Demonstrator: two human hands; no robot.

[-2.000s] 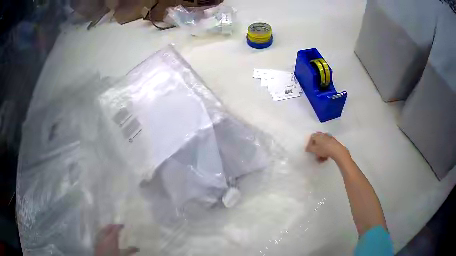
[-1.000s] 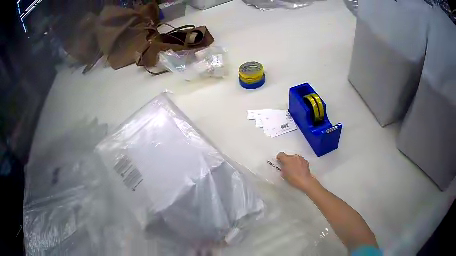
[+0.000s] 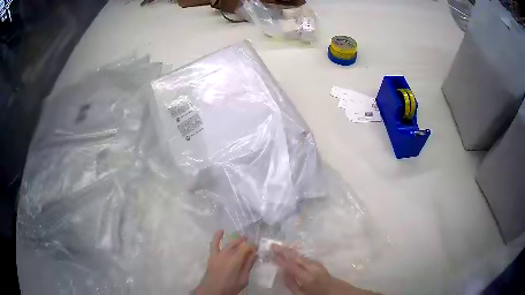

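Note:
A wrapped handbag [image 3: 230, 109], whitish and grey, lies flat inside a clear polybag [image 3: 339, 213] with a dark warning print at its upper left. My left hand [image 3: 230, 262] and my right hand [image 3: 305, 273] are close together at the bag's near end, by a small white tag or label [image 3: 267, 276]. My left fingers are on the plastic just left of the white piece. My right hand is partly under or behind the clear film and slightly blurred, with its fingertips at the white piece. Whether either hand grips it is hard to see.
Flat empty polybags [image 3: 86, 173] lie at the left. A blue tape dispenser [image 3: 401, 124] stands right of loose white labels [image 3: 360, 108]. Tape rolls [image 3: 343, 50] and crumpled plastic [image 3: 285, 23] are farther back, near brown goods [image 3: 230, 4]. Grey wrapped bags [image 3: 483, 86] stand at the right.
My right hand has moved from beside the dispenser to the bag's near end. My left hand now shows there too. The view has shifted, and the plastic near the hands is gathered differently.

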